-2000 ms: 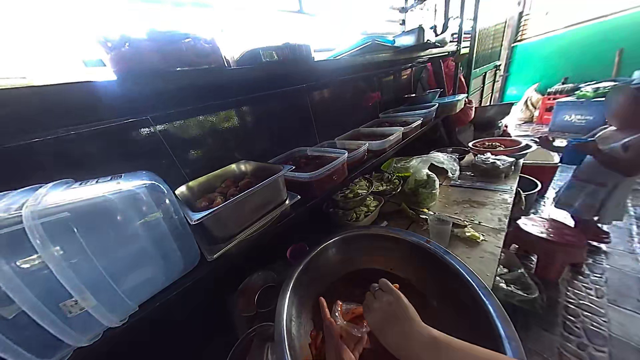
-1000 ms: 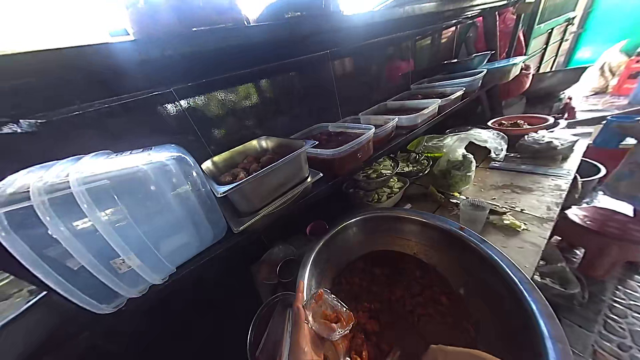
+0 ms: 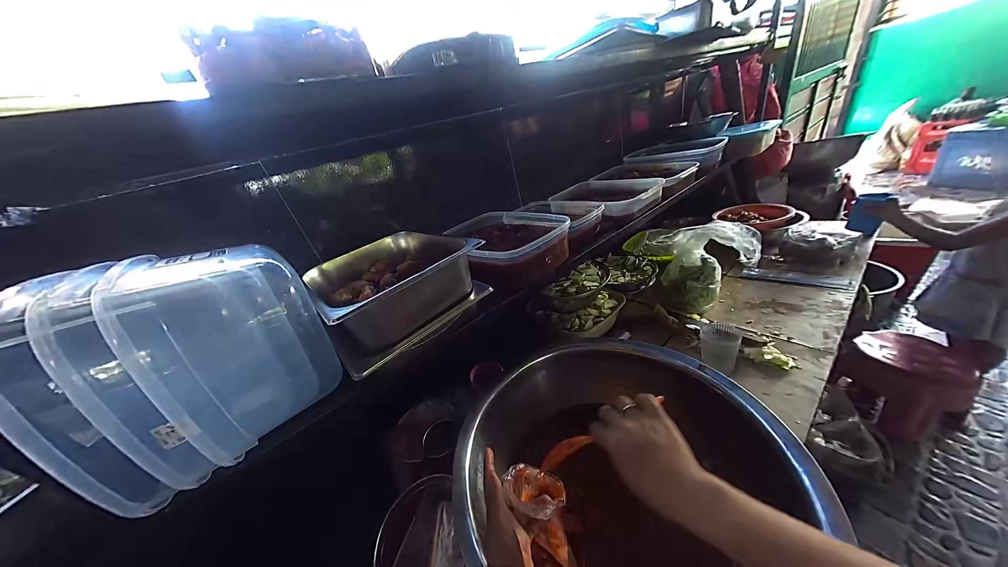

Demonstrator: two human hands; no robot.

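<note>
A big steel basin point(image 3: 756, 378) with reddish-orange food point(image 3: 614, 504) in it fills the lower middle of the head view. Over its left part, my left hand point(image 3: 504, 516) holds a small clear plastic bag point(image 3: 535, 492) with orange-red food inside. To the right of the bag, my right hand point(image 3: 646, 441) is over the basin, fingers bent down around something orange, perhaps the end of a utensil or a piece of food; an orange curved strip point(image 3: 565, 452) lies between the hands. A ring is on one finger. The fingertips of the right hand are partly hidden.
Stacked clear plastic tubs point(image 3: 213, 346) stand at left. A steel pan point(image 3: 394, 291) and food containers point(image 3: 512, 244) line the ledge. Sliced green vegetables point(image 3: 583, 307), a bagged vegetable point(image 3: 693, 276) and a plastic cup point(image 3: 720, 346) sit beyond the basin. A person's arm point(image 3: 937, 232) holds a blue container at right.
My right hand, low at the basin's bottom edge a second ago, is now higher, over the middle of the basin. The view has swung somewhat.
</note>
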